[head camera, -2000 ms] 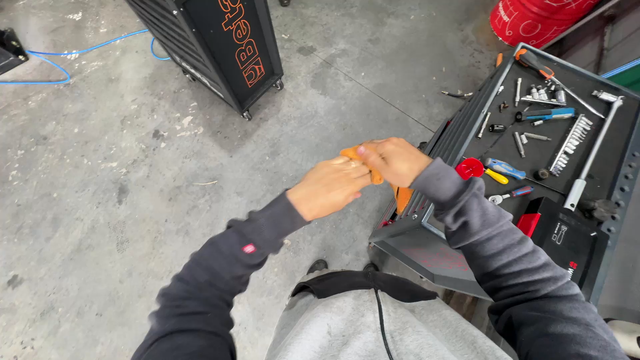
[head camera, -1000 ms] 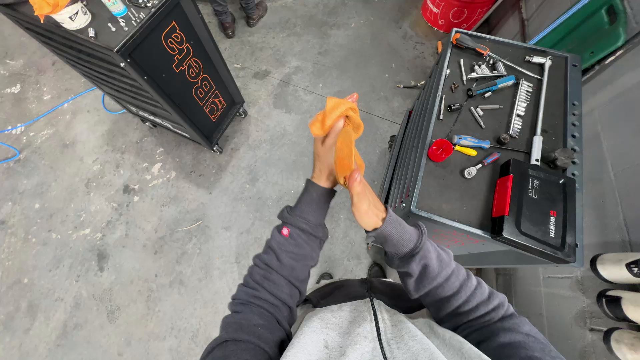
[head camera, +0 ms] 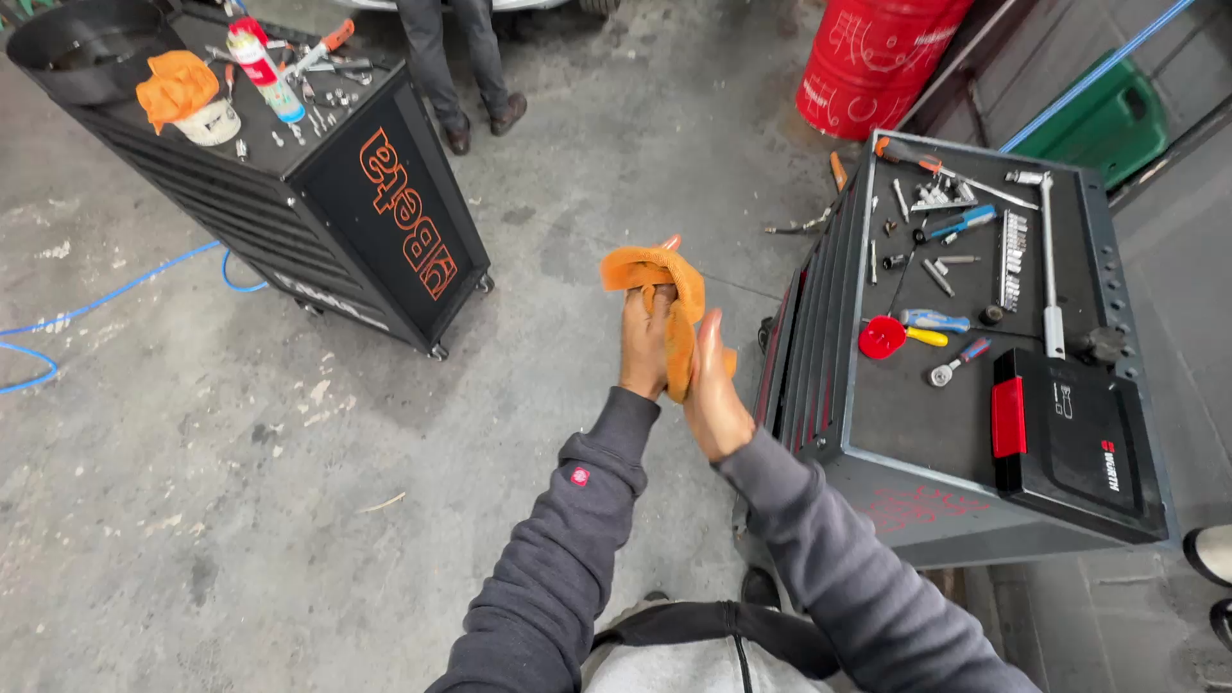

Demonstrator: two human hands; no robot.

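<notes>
An orange cloth point(head camera: 681, 289) is wrapped about my hands at the middle of the view, above the concrete floor. My left hand point(head camera: 643, 337) has the cloth around its fingers, which are partly hidden under the folds. Against the cloth's right side presses my right hand point(head camera: 714, 395), palm turned inward, with part of the cloth showing behind it. To the right, a grey tool trolley point(head camera: 890, 419) carries sockets, a ratchet point(head camera: 958, 363), a long torque wrench point(head camera: 1050, 269), screwdrivers and a black case point(head camera: 1078, 443).
A black Beta tool cabinet point(head camera: 395, 231) at the upper left bears a spray can point(head camera: 265, 69), another orange cloth point(head camera: 179, 87), a white tub point(head camera: 210, 122) and tools. Beyond it a person point(head camera: 452, 58) stands. A red drum point(head camera: 878, 63) is at the top right; a blue hose point(head camera: 125, 286) lies on the floor.
The cloth, bunched between my hands two seconds ago, now stands more spread around my left hand. My hands have gone from lying crosswise to pointing forward. The view has turned.
</notes>
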